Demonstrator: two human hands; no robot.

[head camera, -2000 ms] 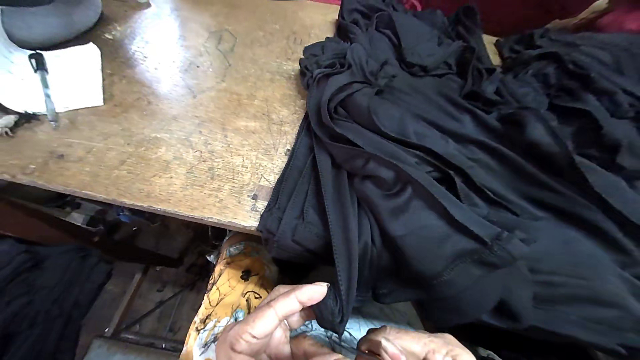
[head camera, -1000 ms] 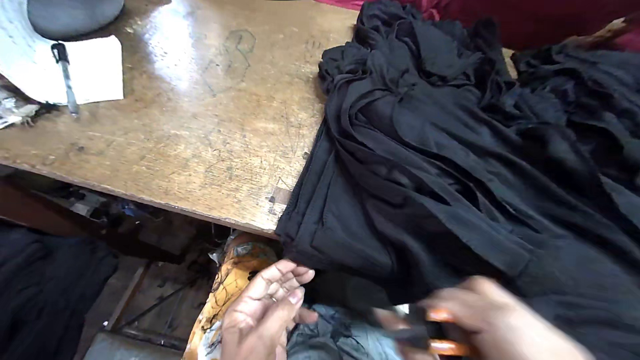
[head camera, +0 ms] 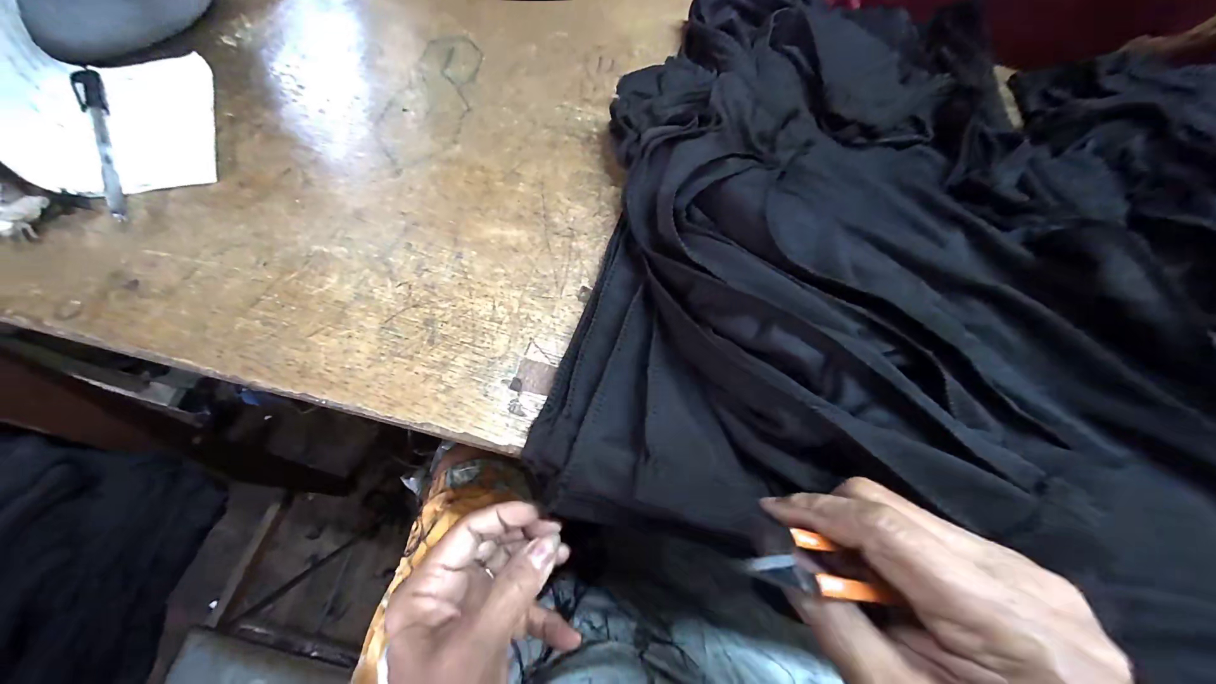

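A large heap of black stitched fabric (head camera: 807,313) covers the right half of the view and hangs over the table's front edge. My right hand (head camera: 940,579) holds a small cutting tool with orange handles (head camera: 850,589), probably thread snips; its short metal blade points left, just below the fabric's lower edge. To the left of it, my left hand (head camera: 484,589) is palm up with fingers curled and the thumb near the fingertips. Whether a thread or scrap lies between those fingertips cannot be made out. A ring shows on one finger.
The worn wooden table (head camera: 380,256) fills the upper left, bearing a pen (head camera: 103,142) on white paper (head camera: 171,123) beside a grey rounded object (head camera: 114,24). Dark cloth (head camera: 85,551) lies low at the left. Patterned orange cloth (head camera: 427,532) is below the table edge.
My right hand was without the visible orange-handled tool two seconds ago; it appears one second ago and is still held now. The fabric edge that hung between my hands has moved away from the left fingers.
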